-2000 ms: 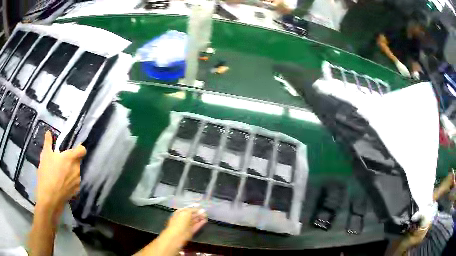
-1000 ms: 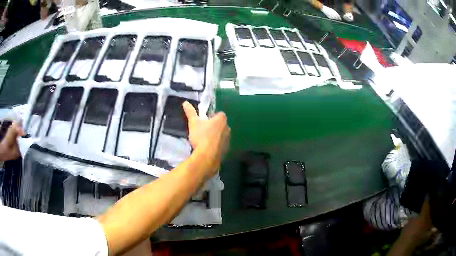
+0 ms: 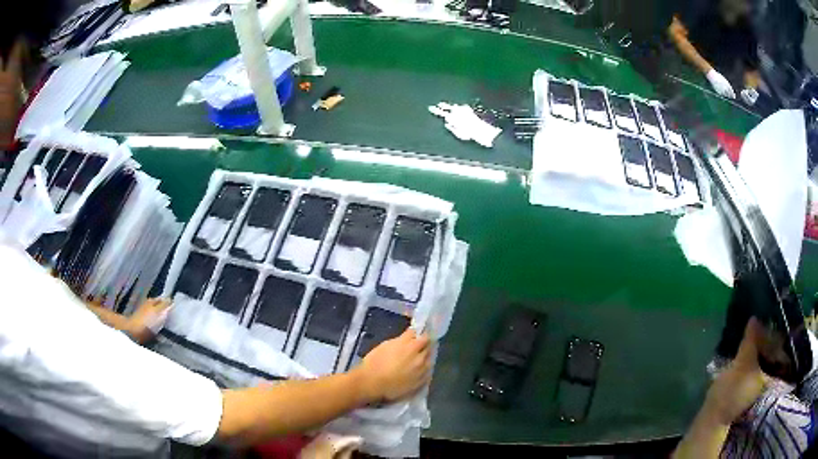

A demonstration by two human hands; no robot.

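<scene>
A white layer (image 3: pixel 307 284) holding black phone frames in two rows lies in front of me, with white sheets under its right and lower edges. A person in a white sleeve on the left holds it, one hand at the lower right corner and one at the lower left. A small part of a bare hand (image 3: pixel 334 447) shows at the bottom edge, below the layer. It seems to be my left hand, cut off and blurred, so its grip cannot be told. My right hand is not in view.
Dark phone pieces (image 3: pixel 509 355) and a single frame (image 3: pixel 579 380) lie right of the layer. Another layer with a white sheet (image 3: pixel 578 161) lies behind. At left stand a tray stack and a blue bowl (image 3: pixel 247 109). White gloves (image 3: pixel 466 124) lie centre. Another person's arm is at right.
The other person's layer of frames has moved down from a raised, tilted position onto the layer in front of me. The view has shifted, and the left stack and bowl show again.
</scene>
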